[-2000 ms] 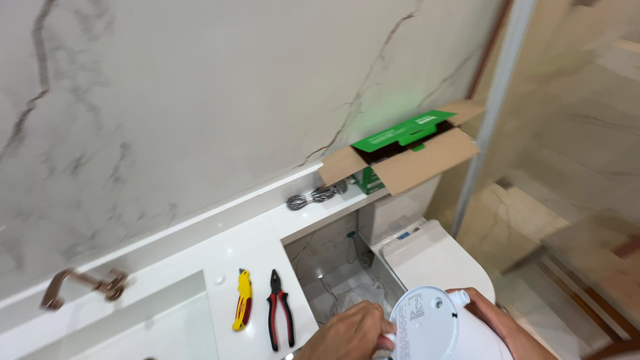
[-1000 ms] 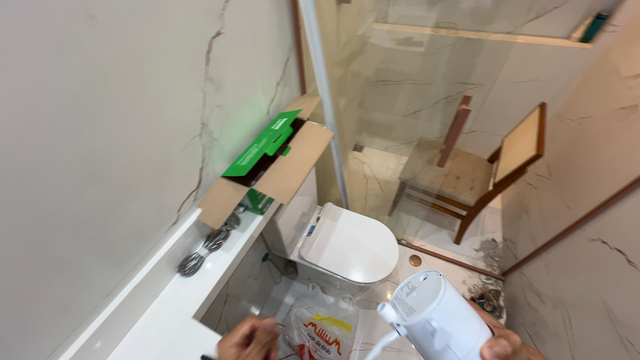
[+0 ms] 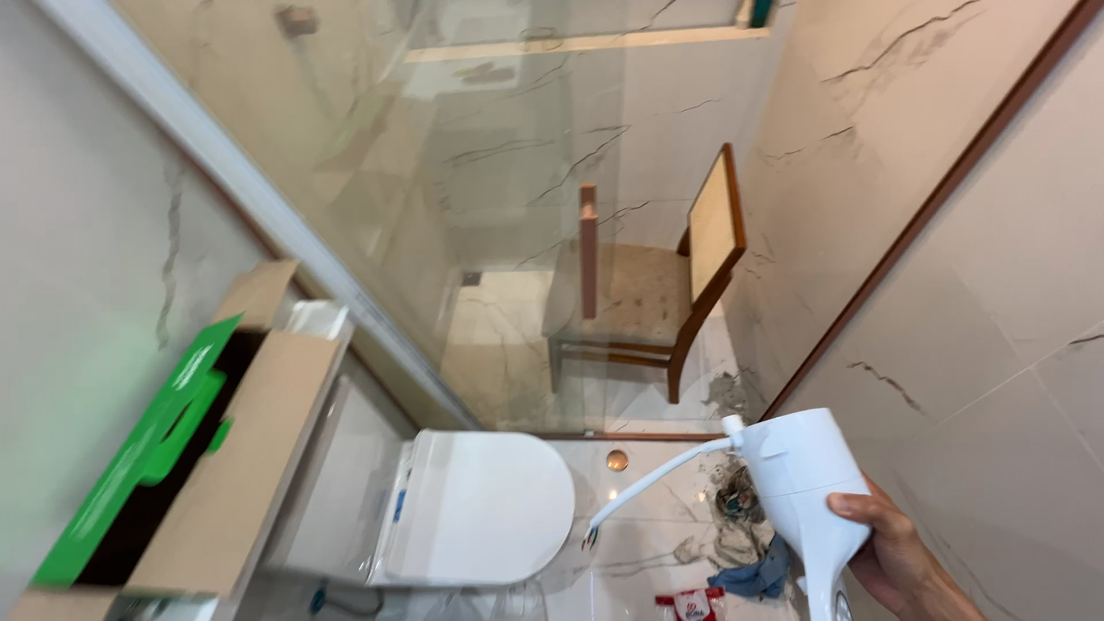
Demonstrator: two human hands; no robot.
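My right hand (image 3: 897, 539) grips a white plastic electric shower heater (image 3: 802, 483) at the lower right, with the fingers mostly hidden behind it. From a fitting at its upper end a white cable (image 3: 660, 473) curves out to the left and ends in bare-looking thin coloured wires. My left hand is outside the view. An opened cardboard box with green flaps (image 3: 233, 466) lies at the lower left.
A white toilet with its lid down (image 3: 479, 509) stands right of the box. Behind a glass panel is a wooden chair (image 3: 638, 293). Cloths (image 3: 750, 573), a red and white packet (image 3: 693, 605) and a round copper-coloured drain cover (image 3: 617, 460) are on the floor.
The view has swung right, away from the basin counter with its cutter and pliers. My left hand, seen earlier near the heater, has left the view. My right hand still holds the heater.
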